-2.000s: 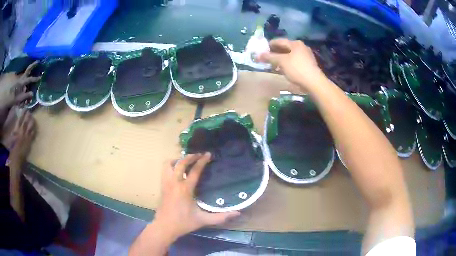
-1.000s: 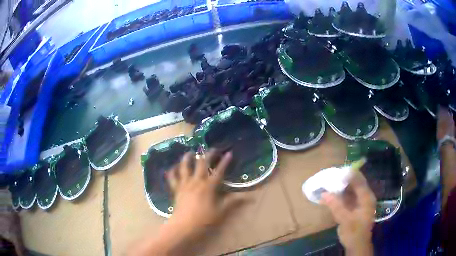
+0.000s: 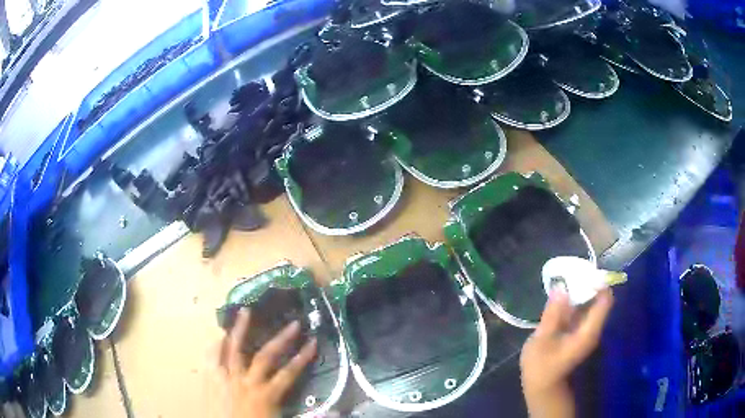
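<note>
Three green housings with white rims lie side by side nearest me: one at the left (image 3: 329,359), one in the middle (image 3: 412,326) and one at the right (image 3: 523,237). My left hand (image 3: 265,367) lies with fingers spread over the left housing, covering part of its dark recess. My right hand (image 3: 564,335) grips a small white glue bottle (image 3: 572,277) over the lower right of the right housing. The bottle lies sideways, its yellowish tip pointing right.
A heap of dark inserts (image 3: 225,184) lies at the far edge of the cardboard (image 3: 171,326). More green housings overlap in rows beyond (image 3: 347,184). A short row stands at far left (image 3: 102,298). Blue bins (image 3: 122,90) line the back.
The view has swung to the right. My right hand, at the far edge two seconds ago, now holds the bottle nearer me. My left hand has shifted onto the left one of the near housings.
</note>
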